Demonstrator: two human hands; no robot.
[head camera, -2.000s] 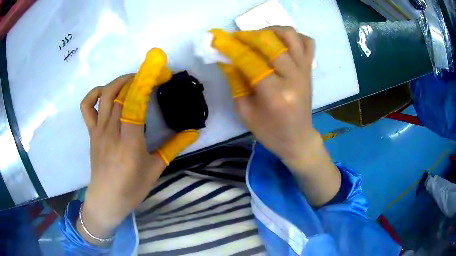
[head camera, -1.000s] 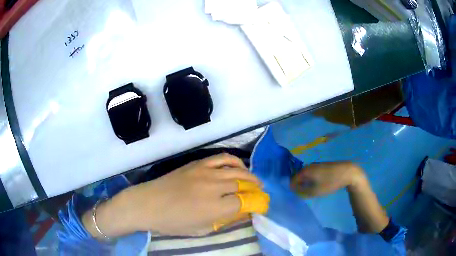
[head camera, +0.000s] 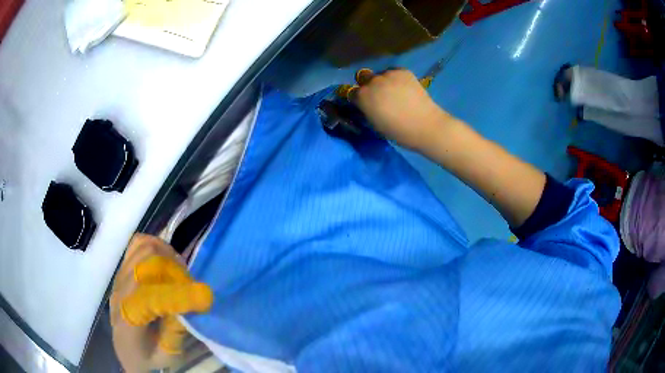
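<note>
Two black smartwatches lie on the white foam mat (head camera: 149, 95): one is farther from the lower left (head camera: 103, 155), the other is just below it (head camera: 67, 216). My left hand (head camera: 160, 302), with orange finger cots, is at the lower left beside the open edge of my blue smock (head camera: 350, 240). Its fingers are curled; whether they grip the smock edge is unclear. My right hand (head camera: 394, 105) is at the smock's upper edge, fingers curled beside a dark thing (head camera: 341, 120). Its grip is unclear. Neither hand touches a watch.
A cream pad (head camera: 179, 25) and a crumpled white wipe (head camera: 89, 22) lie on the mat's far part. Beyond the bench edge are a brown box (head camera: 379, 29), blue floor and red stools (head camera: 601, 178). Part of another person's clothing (head camera: 649, 211) shows at right.
The view has turned towards my right side. The watches now appear at the left. My right hand, earlier wiping with a white cloth, is now at the smock. My left hand is off the watch.
</note>
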